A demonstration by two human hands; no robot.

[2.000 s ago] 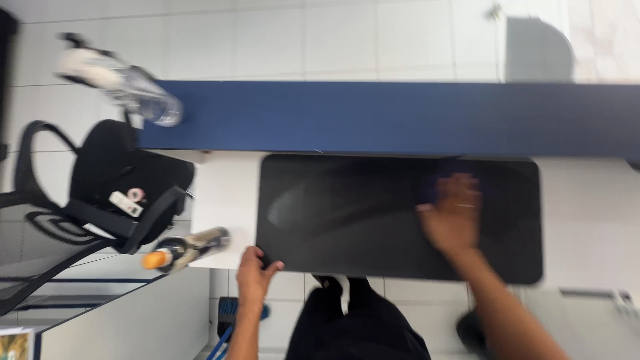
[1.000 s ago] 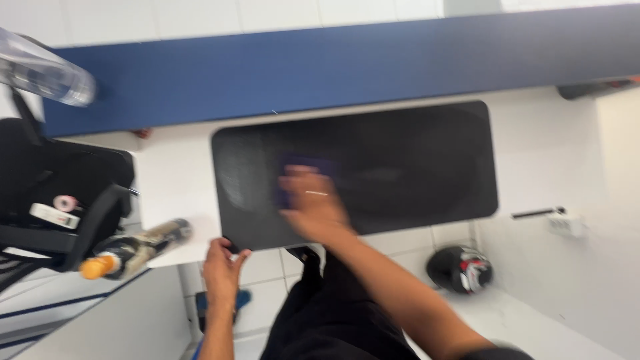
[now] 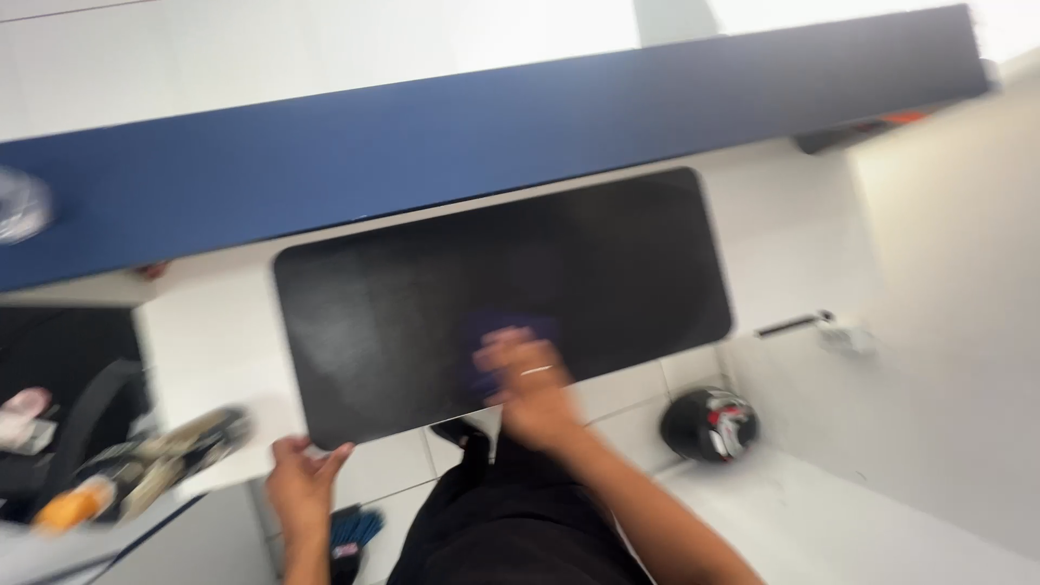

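Observation:
A large black desk mat (image 3: 504, 301) with rounded corners lies on a white desk (image 3: 211, 349). My right hand (image 3: 528, 374) presses a dark purple cloth (image 3: 479, 349) against the mat near its front edge; a thin ring or band shows on a finger. The hand and cloth are blurred. At the mat's front left corner, my left hand (image 3: 305, 467) grips the edge between thumb and fingers. Left of that hand, a bottle with an orange cap (image 3: 73, 504) lies tilted at the desk's left end.
A blue partition top (image 3: 487, 138) runs behind the desk, with a clear plastic object (image 3: 20, 203) at its left. A black chair (image 3: 73, 390) stands left. On the floor are a black helmet (image 3: 711, 424) and a blue-bristled brush (image 3: 355, 528). A white wall (image 3: 934, 366) borders the right.
My right hand with the cloth has moved from the mat's right part leftward, then to its front edge near the middle. My left hand stays at the front left corner. The view has shifted and tilted.

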